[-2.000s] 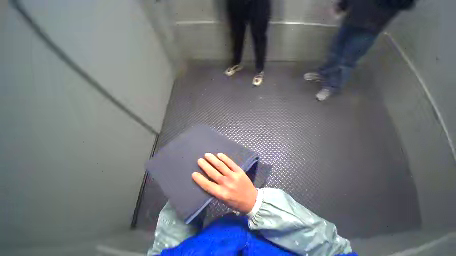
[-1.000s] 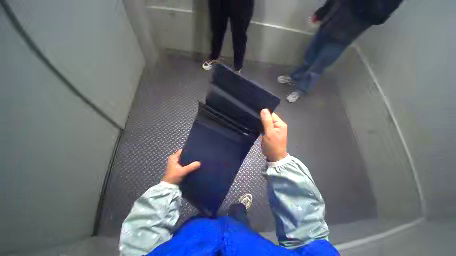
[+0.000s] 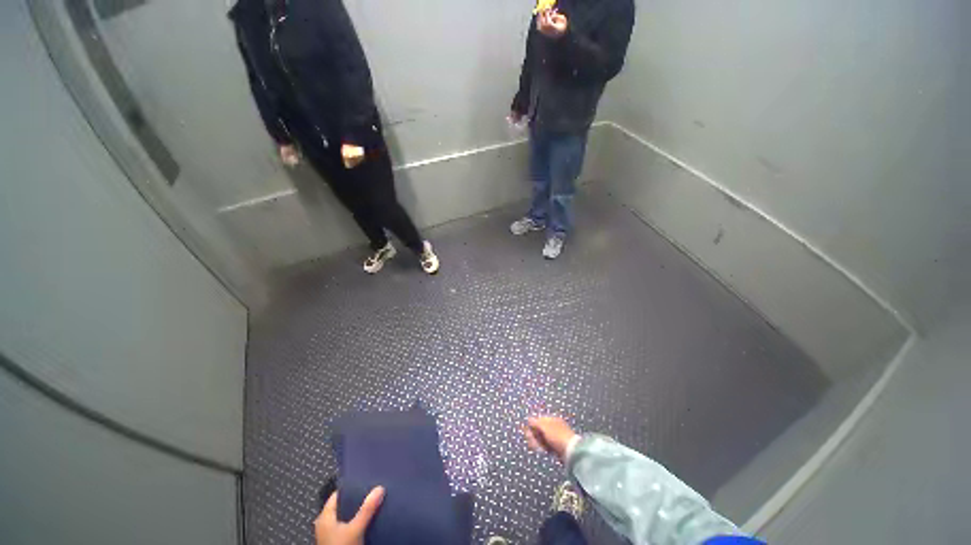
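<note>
A stack of dark navy fabric panels (image 3: 396, 458) is at the bottom, left of the middle, hanging flat above the floor. My left hand (image 3: 349, 524) holds it by its lower left part, with the thumb on top; the other fingers are partly hidden and the wrist is cut off by the lower edge. My right hand (image 3: 549, 434) is right of the stack, apart from it, with nothing visible in it. It is small and its fingers look loosely curled; how far they are closed is unclear.
A person in black (image 3: 319, 96) stands at the back left wall. Another person in a dark jacket and jeans (image 3: 570, 85) stands near the back corner, holding something yellow. Grey elevator walls (image 3: 788, 128) surround the studded dark metal floor (image 3: 479, 330). My shoes show at the bottom edge.
The panels, spread between both hands a second ago, are now together in my left hand, lower down. My right hand has let go and moved down. The view has turned, showing more of both people.
</note>
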